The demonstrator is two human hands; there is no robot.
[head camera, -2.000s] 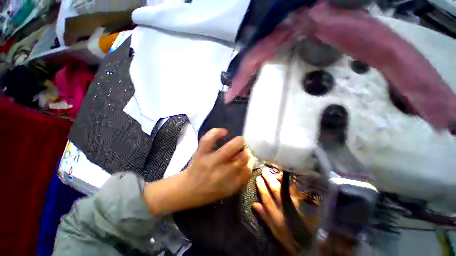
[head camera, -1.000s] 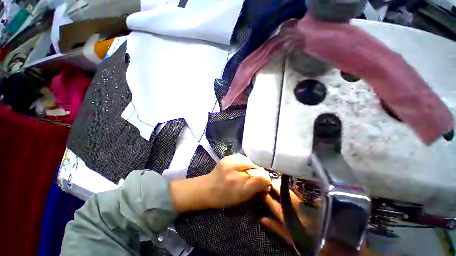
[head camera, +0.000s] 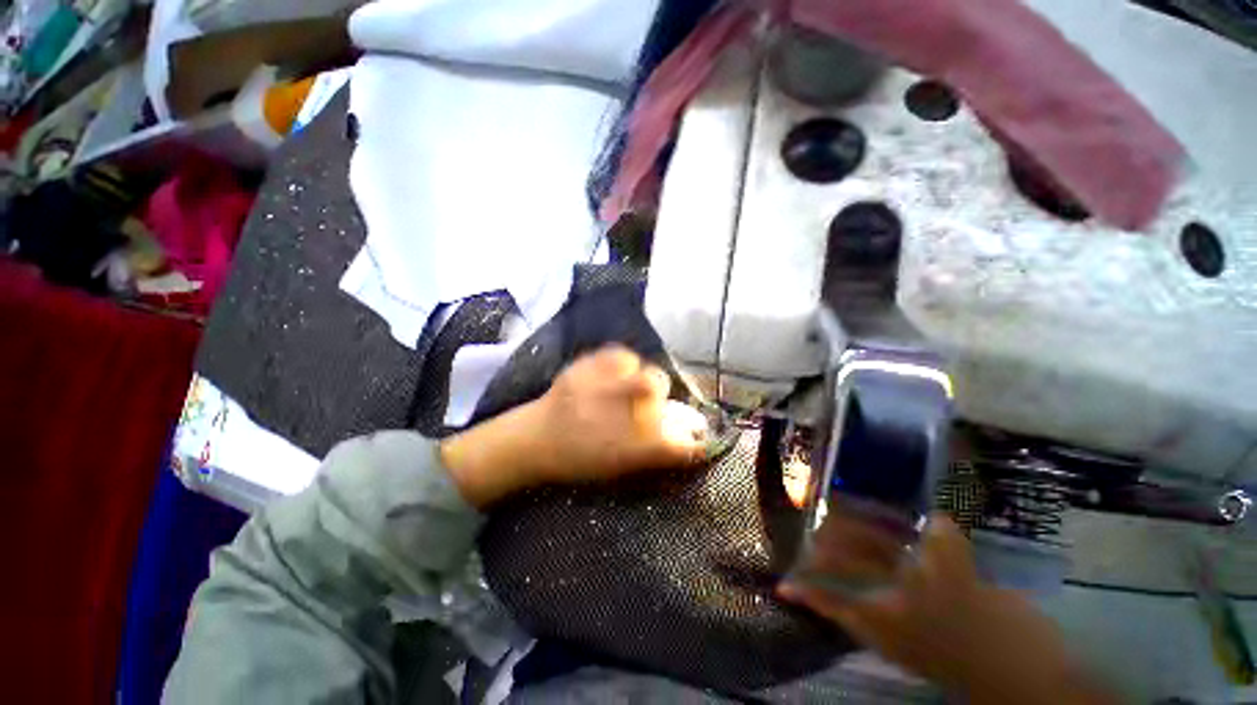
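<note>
Dark tweed-like fabric [head camera: 620,565] lies across the machine bed, under and in front of my hands. My left hand [head camera: 614,420] is closed on the fabric just left of the needle area, with a dark fold standing up behind the knuckles. My right hand [head camera: 951,606] is low at the right, blurred and partly behind the shiny metal guard [head camera: 882,441]; its fingertips touch the fabric's right edge, but its grip is unclear. The sewing machine head [head camera: 993,276] hides most of the presser foot area, which is lit. White-backed pieces [head camera: 476,179] lie behind at the left.
A pink cloth strip [head camera: 1020,97] hangs over the machine head. Another dark speckled piece [head camera: 297,303] lies at the left. A dark red cloth [head camera: 83,496] hangs at far left, with scraps and boxes behind. A thin tool [head camera: 1220,620] lies at the lower right.
My right hand has moved from beside the needle to the lower right. The tweed fabric is spread wider before the foot. My left hand has moved slightly left and up. The view has shifted.
</note>
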